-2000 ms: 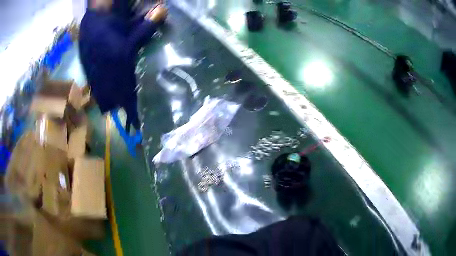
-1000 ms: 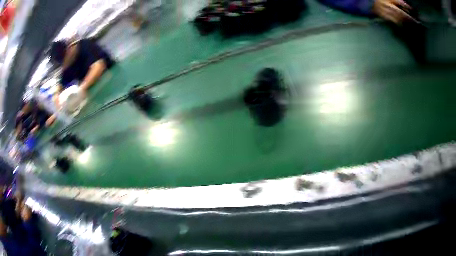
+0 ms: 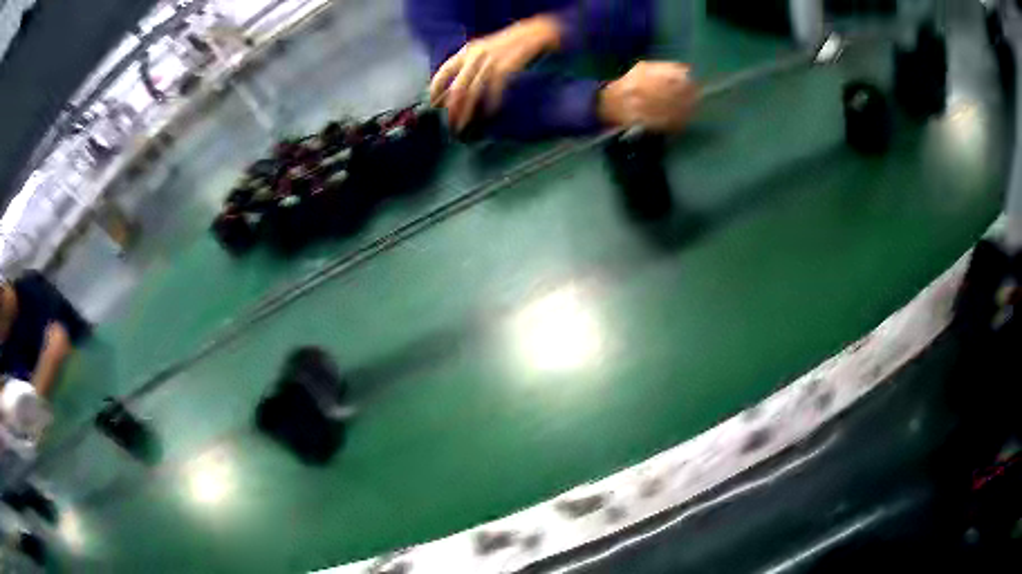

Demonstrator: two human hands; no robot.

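Neither of my hands is in view. Nearest in front of me, a black housing (image 3: 305,406) stands on the green belt (image 3: 448,448); a small dark part seems to touch it, blurred. Another black housing (image 3: 641,179) stands farther back, beneath a hand of the person opposite; whether that hand touches it is unclear. More black housings (image 3: 865,117) stand at the upper right. Blurred dark items with a thin red lead (image 3: 993,473) lie at the right edge, too dark to tell apart.
A person opposite in purple sleeves (image 3: 549,107) has both hands over the belt's far side. Grouped black housings with red bits (image 3: 325,185) stand beside them. Another person (image 3: 45,325) is at the left edge. A stained white metal edge (image 3: 672,471) borders the belt.
My view has swung right along the belt. The grouped housings and the nearer housing now sit farther left. The purple-sleeved person shows with both hands. The side-bench unit with the red lead has left view.
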